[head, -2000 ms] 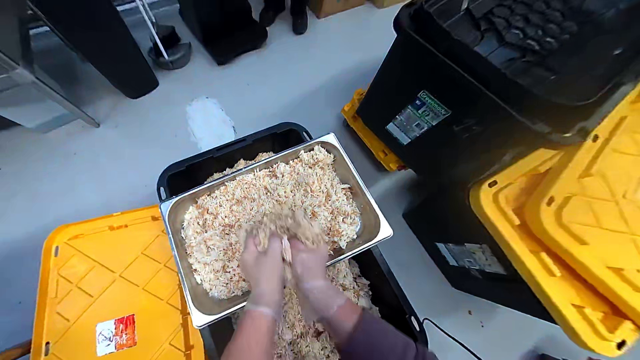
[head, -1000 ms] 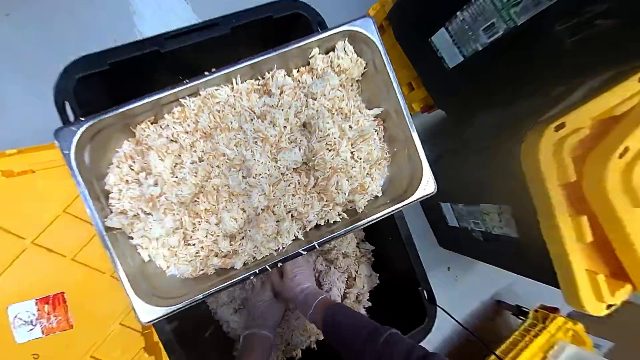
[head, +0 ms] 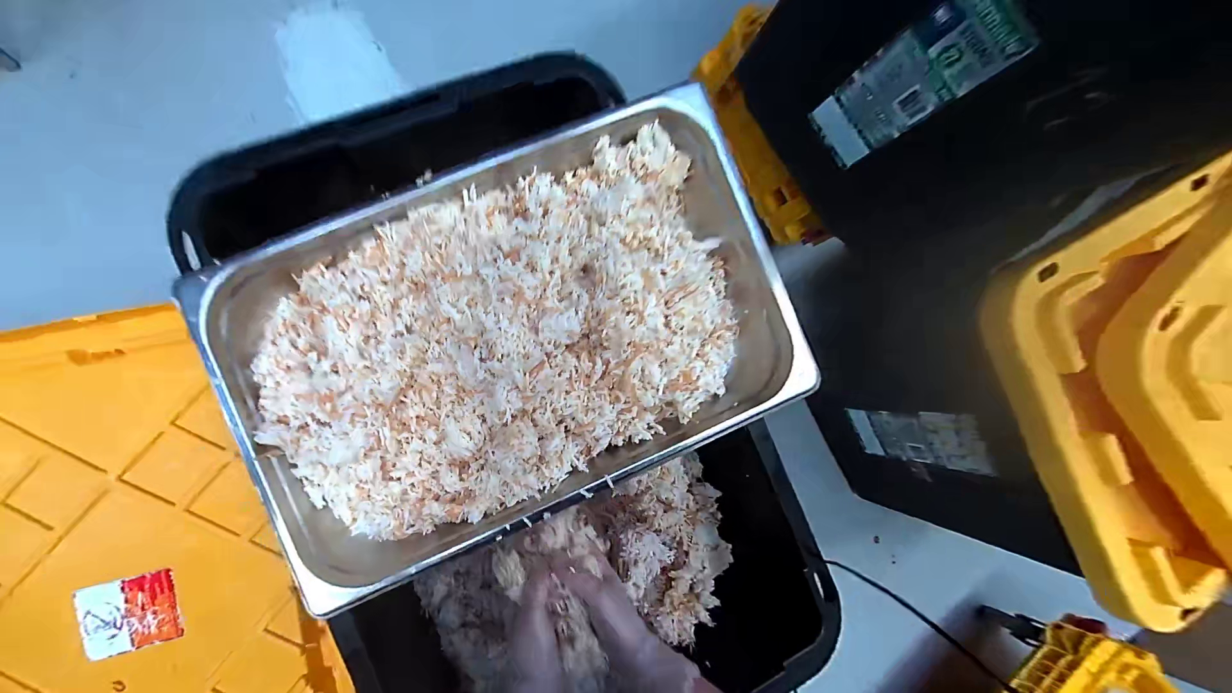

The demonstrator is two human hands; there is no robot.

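Observation:
A rectangular stainless steel pan (head: 770,289) full of pale and orange-brown shredded material (head: 500,356) rests across a black plastic tote (head: 818,587). Below the pan's near edge, more of the same shreds (head: 674,558) lie in the tote. My left hand (head: 534,616) and my right hand (head: 606,602) are side by side there, with a clump of shreds between and above their fingers. Both hands look covered by thin translucent gloves. The fingertips are partly hidden by shreds.
A yellow lid (head: 125,520) with a red and white sticker is at the left. Black totes (head: 924,231) with labels stand at the right, with stacked yellow lids (head: 1039,385) beside them. A black cable (head: 905,606) runs over the floor near another yellow object (head: 1088,664).
Both hands have moved from over the pan down into the tote at its near side, and now hold up a clump of shreds. The view has moved closer to the pan.

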